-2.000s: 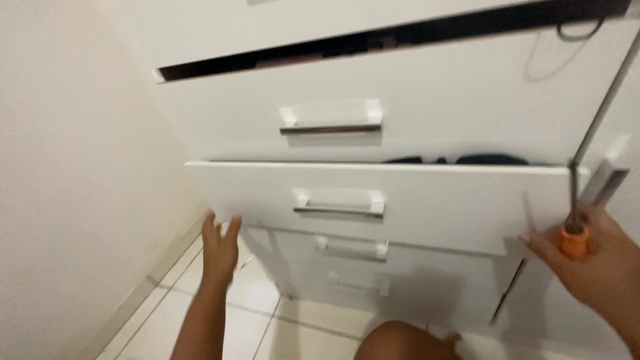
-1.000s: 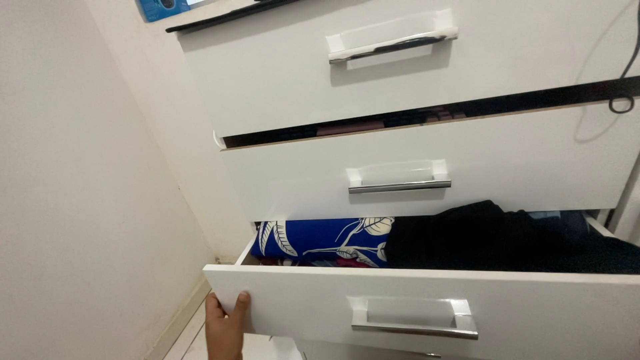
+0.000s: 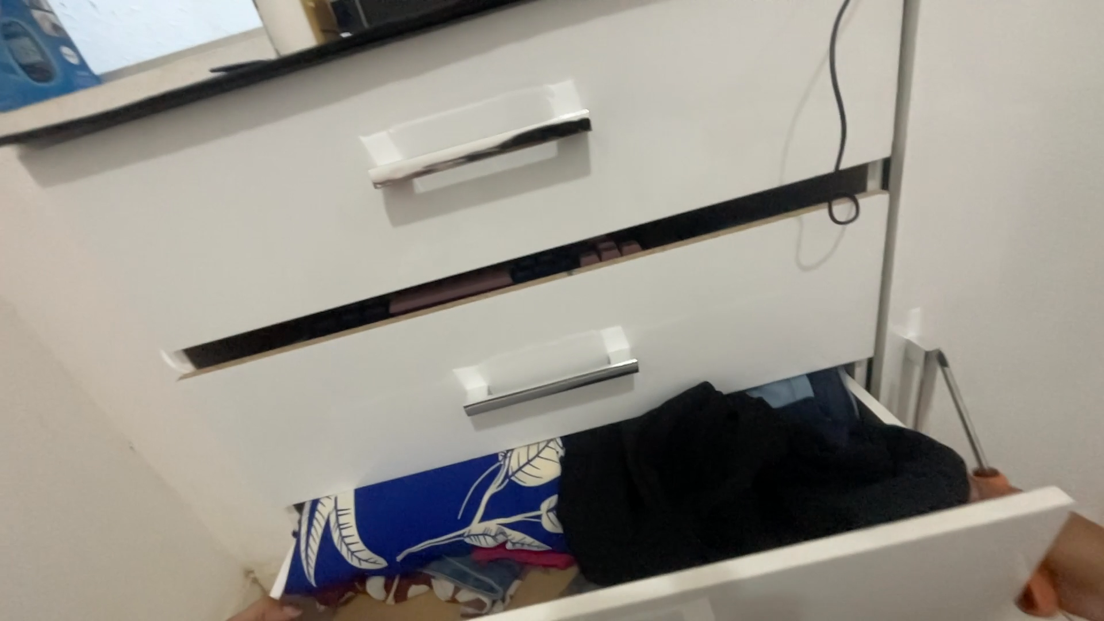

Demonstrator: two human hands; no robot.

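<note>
A white drawer (image 3: pixel 819 569) stands pulled out, with folded clothes inside: a blue cloth with white leaf print (image 3: pixel 423 517) at the left and black clothing (image 3: pixel 733 483) at the right. At the drawer's left side, on the bottom edge of the view, only part of my left hand (image 3: pixel 267 609) shows. My right hand (image 3: pixel 1078 561) is at the drawer front's right end, partly hidden behind it, around the orange handle of a screwdriver (image 3: pixel 964 414). The screwdriver's metal shaft points up beside the drawer.
Above are two more white drawers with metal bar handles (image 3: pixel 552 388); a dark gap lies between them. A black cable (image 3: pixel 838 103) hangs at the right. A blue package (image 3: pixel 43 56) sits on the dresser top, upper left. Walls stand at the left and a white panel at the right.
The drawer, nearly closed two seconds ago, has been pulled out, showing the clothes. My left hand has moved from the front's left end to the drawer's side. The view has shifted up.
</note>
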